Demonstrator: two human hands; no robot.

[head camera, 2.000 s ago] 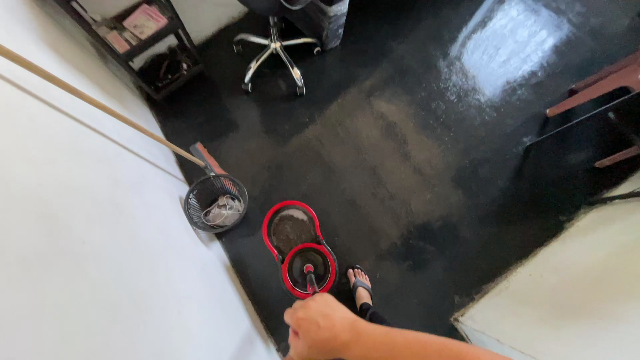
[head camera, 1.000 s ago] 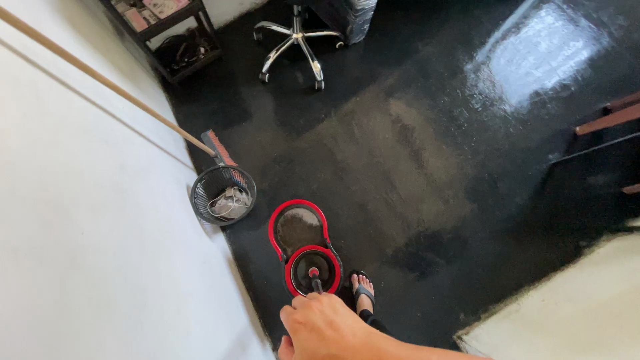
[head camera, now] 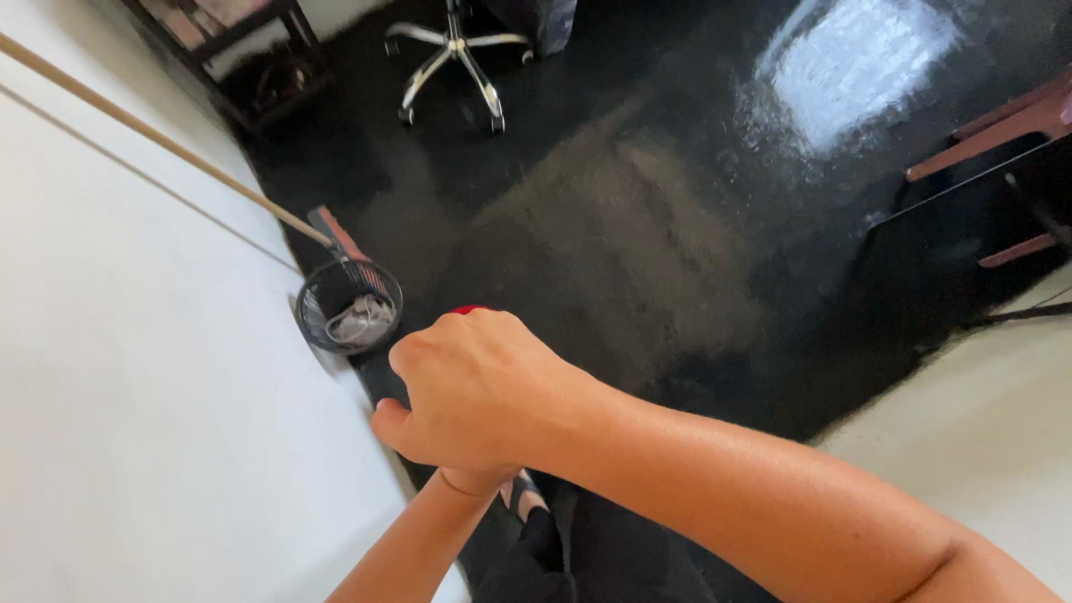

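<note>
My right hand (head camera: 465, 385), curled with its knuckles up and thumb at the left, is closed at the top of a mop handle that it hides from above. My left forearm comes up from the bottom edge, and my left hand (head camera: 484, 481) lies mostly hidden beneath the right one, so its fingers do not show. Just past the right knuckles a sliver of the red rim of a spin-mop bucket (head camera: 471, 309) is visible; the hands cover the rest. One sandalled foot (head camera: 526, 496) stands on the dark floor below the hands.
A black wire basket (head camera: 394, 289) holding crumpled white material stands by the white wall, beside a long wooden-handled broom (head camera: 167, 146). Farther off are a wheeled chair base (head camera: 455, 46) and a dark shelf (head camera: 251, 33). Brown furniture legs (head camera: 988, 146) are at right.
My left forearm has come into view, its hand under the right one. The right hand has come up and now covers the bucket, which showed beyond it before.
</note>
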